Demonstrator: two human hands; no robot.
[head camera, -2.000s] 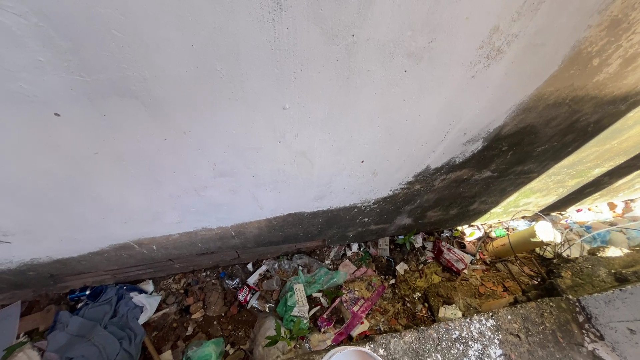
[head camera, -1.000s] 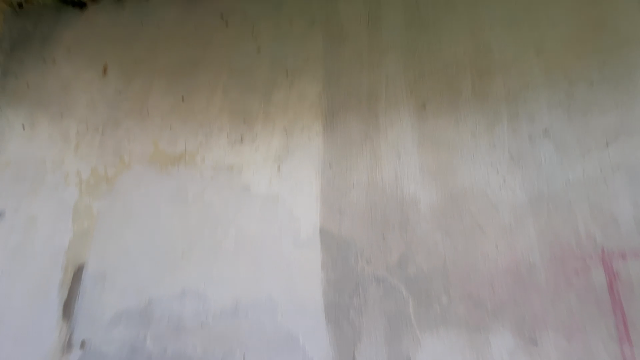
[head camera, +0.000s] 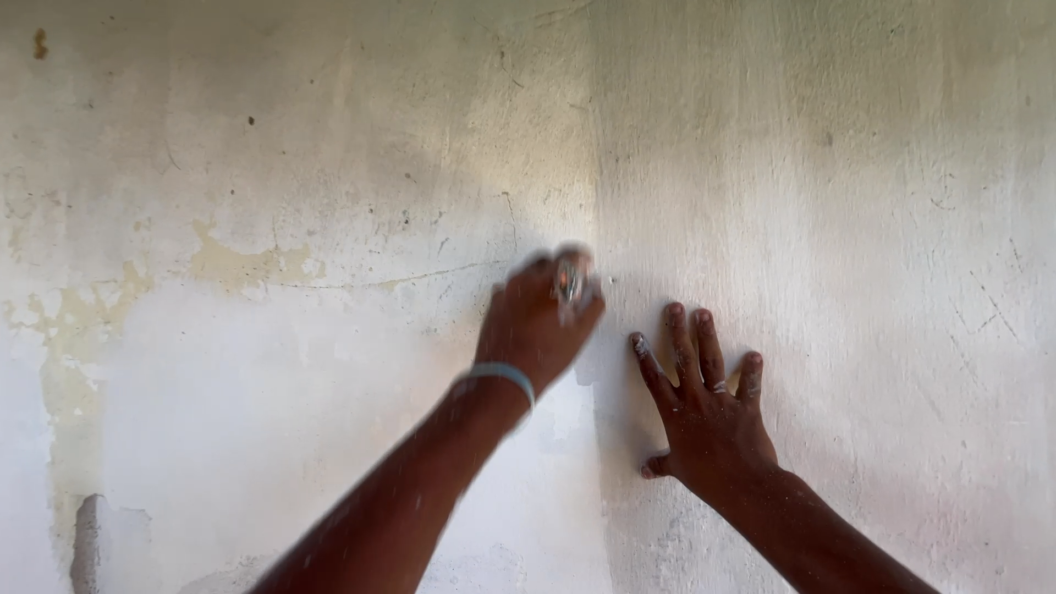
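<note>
My left hand (head camera: 540, 318), with a pale blue band round its wrist, is curled at the wall corner, blurred by motion. A small shiny metallic object (head camera: 569, 280) shows between its fingers; its kind is unclear. My right hand (head camera: 718, 412) lies spread against the right-hand wall (head camera: 866, 272), fingers apart and holding nothing, with white specks on its fingers. The left-hand wall (head camera: 289, 412) has worn paint, a thin crack and yellowish bare patches (head camera: 239, 264).
A vertical inside corner (head camera: 596, 165) joins the two wall faces. A dark gouge (head camera: 85, 540) marks the lower left of the wall. Scratches (head camera: 990, 313) run across the right face.
The view has swung from the littered ground and wall base to the wall corner. Both my hands have come into view, the left one holding a small object.
</note>
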